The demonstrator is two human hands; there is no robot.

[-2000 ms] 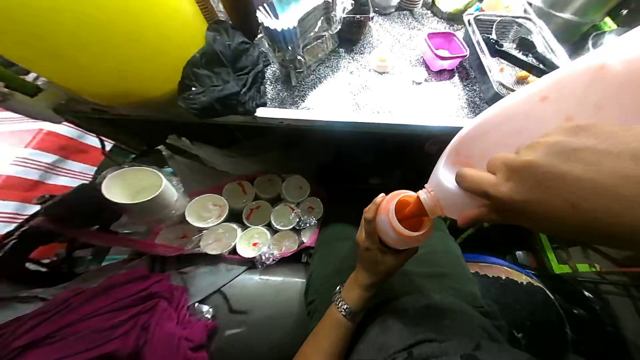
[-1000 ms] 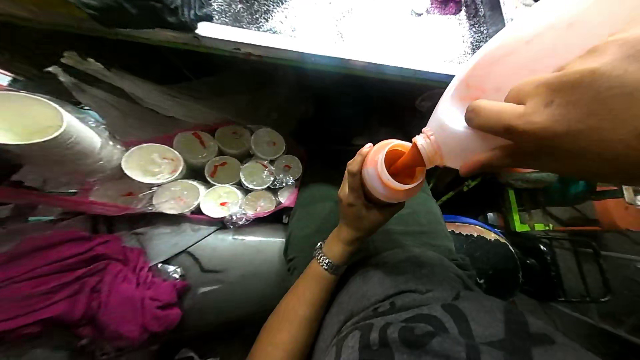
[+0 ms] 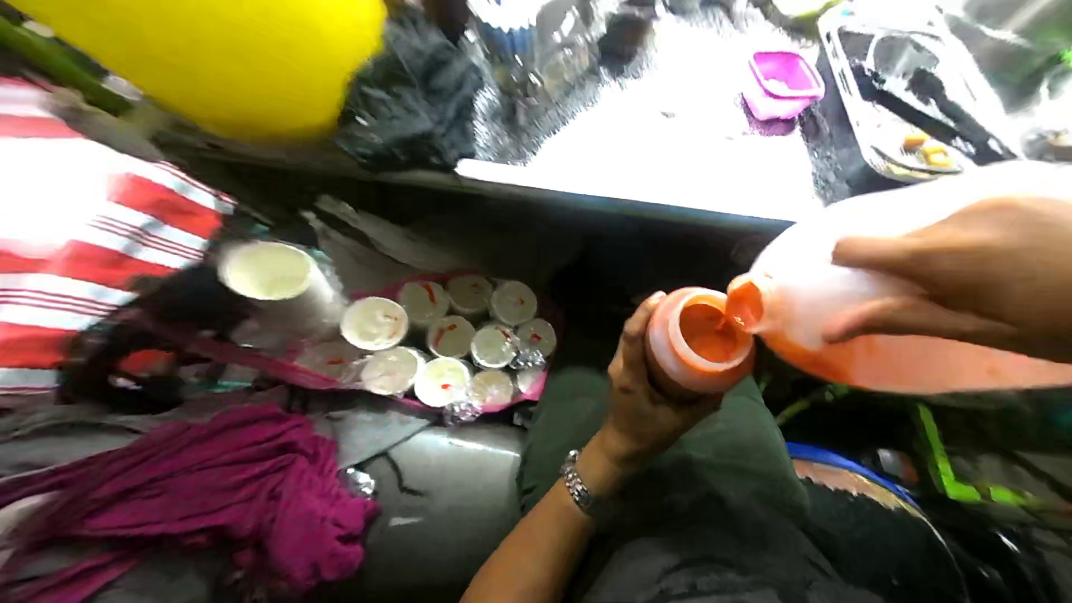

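My left hand (image 3: 649, 381) holds a small translucent plastic bottle (image 3: 682, 356) upright, its open mouth facing up and orange-red sauce (image 3: 710, 333) visible inside. From the right, my right hand (image 3: 946, 272) grips a large translucent plastic jug (image 3: 888, 356) lying nearly on its side. The jug's mouth is at the rim of the small bottle, with orange sauce in its neck and along its lower side. Whether sauce is still flowing between them cannot be told. Left of my hands, several white cups (image 3: 444, 381) with red smears on their tops stand together in a pink container (image 3: 306, 377).
A counter (image 3: 628, 201) runs across the top, holding a small pink tub (image 3: 783, 84) and a clear plastic tray (image 3: 888, 159). A stack of white cups (image 3: 268, 270), a magenta cloth (image 3: 285, 502), a black plastic bag (image 3: 410, 100) and a yellow object (image 3: 226, 59) are at left.
The jug has tipped to a flatter angle, and the sauce stream seen earlier from its mouth is no longer plain. The small bottle remains in my left hand. The view has shifted.
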